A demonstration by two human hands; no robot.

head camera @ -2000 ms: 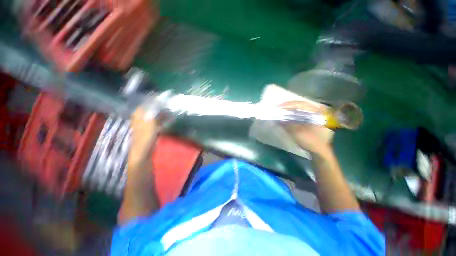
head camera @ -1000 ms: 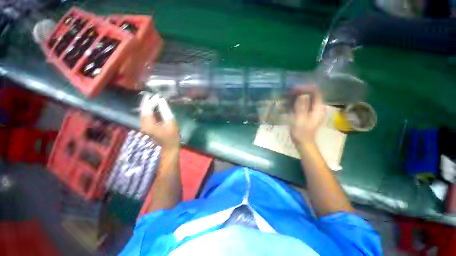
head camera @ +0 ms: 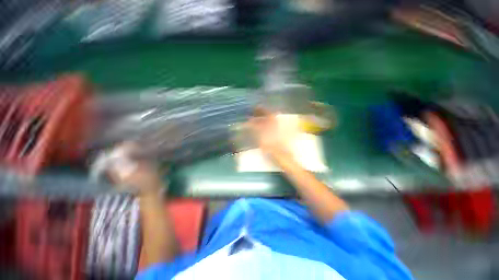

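The whole view is blurred. A long clear tray (head camera: 191, 117) lies across the green bench between my hands; its contents cannot be made out. My left hand (head camera: 128, 167), with white covers on the fingertips, grips the tray at its near left corner, over the bench's front edge. My right hand (head camera: 265, 131) grips the tray's right end, above a cream paper sheet (head camera: 303, 153). My fingertips are smeared by the blur. A yellow cup (head camera: 314, 124) stands just right of my right hand.
An orange-red parts bin (head camera: 65, 117) stands on the bench at left. Lower bins (head camera: 52, 235) and a tray of silver-white parts (head camera: 114, 235) are below the edge. A clear hood (head camera: 284, 90) is behind my right hand. A blue box (head camera: 389, 127) stands right.
The tray, edge-on and bright earlier, now shows its broad face. The view has swung right, so the bench edge runs level and the bin and cup appear further left.
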